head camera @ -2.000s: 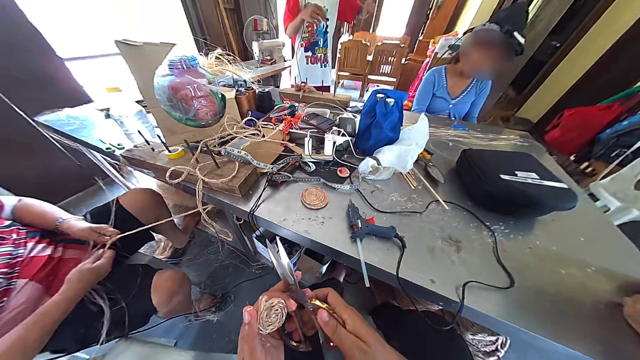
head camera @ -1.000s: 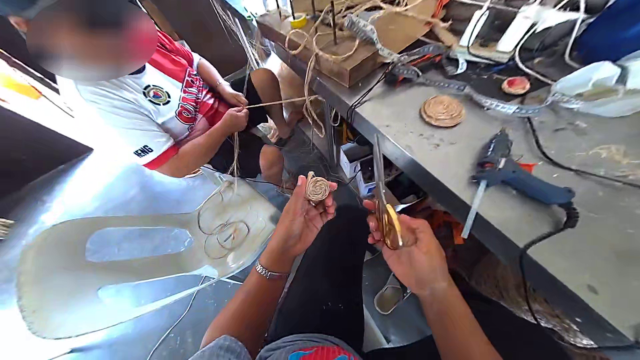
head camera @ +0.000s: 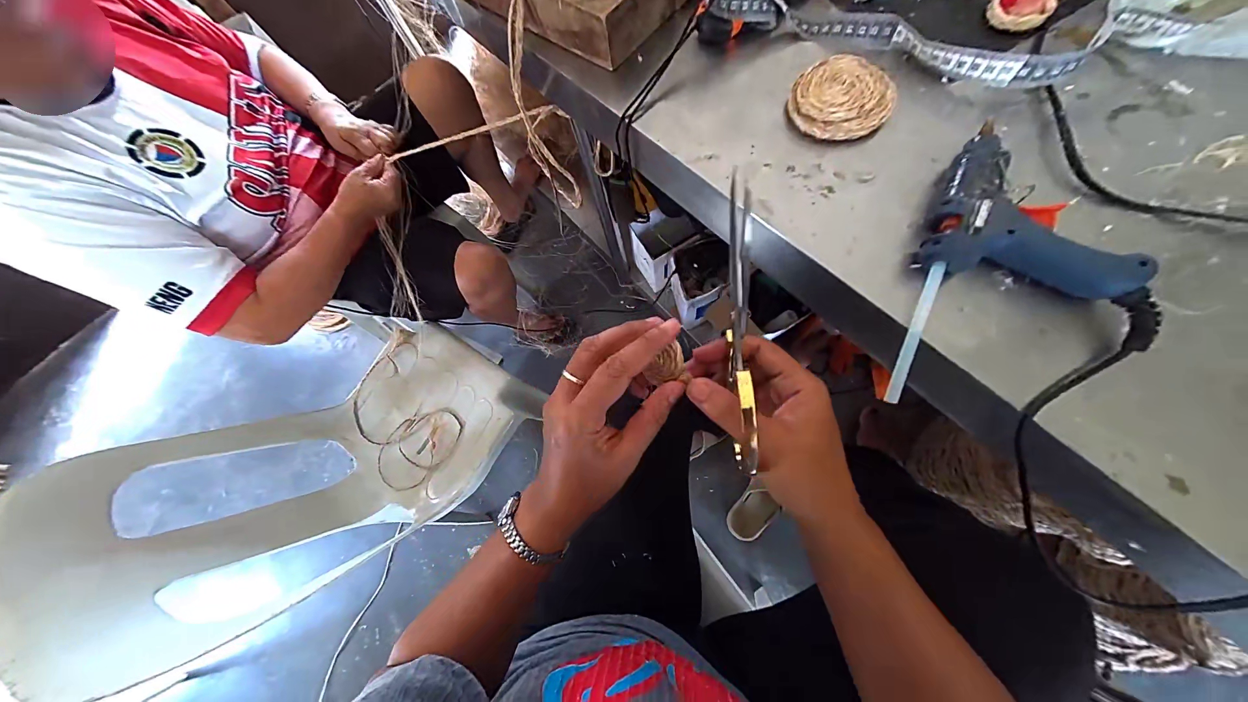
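My left hand (head camera: pixel 600 419), with a ring and a wristwatch, holds a small coiled fibre piece (head camera: pixel 665 365) over my lap; its fingers partly cover the piece. My right hand (head camera: pixel 780 419) holds scissors (head camera: pixel 743 361) with gold-coloured handles, the blades pointing up and close together, while its thumb and fingertip touch the edge of the coil. On the grey table to the right lie a flat coiled fibre disc (head camera: pixel 841 97) and a blue glue gun (head camera: pixel 1024 234) with a clear glue stick in it.
A co-worker (head camera: pixel 244 175) at the left pulls a fibre strand (head camera: pixel 468 133). A plastic chair (head camera: pixel 409 419) with loose strands on it stands at lower left. The table edge (head camera: pixel 809 283) runs beside my right hand. A tape measure (head camera: pixel 936 54), a wooden block (head camera: pixel 604 24) and a black cord (head camera: pixel 1024 429) are nearby.
My hands have come together at the small coil; one second ago they were apart, with the scissors away from it. The view has swung down and left since two seconds ago.
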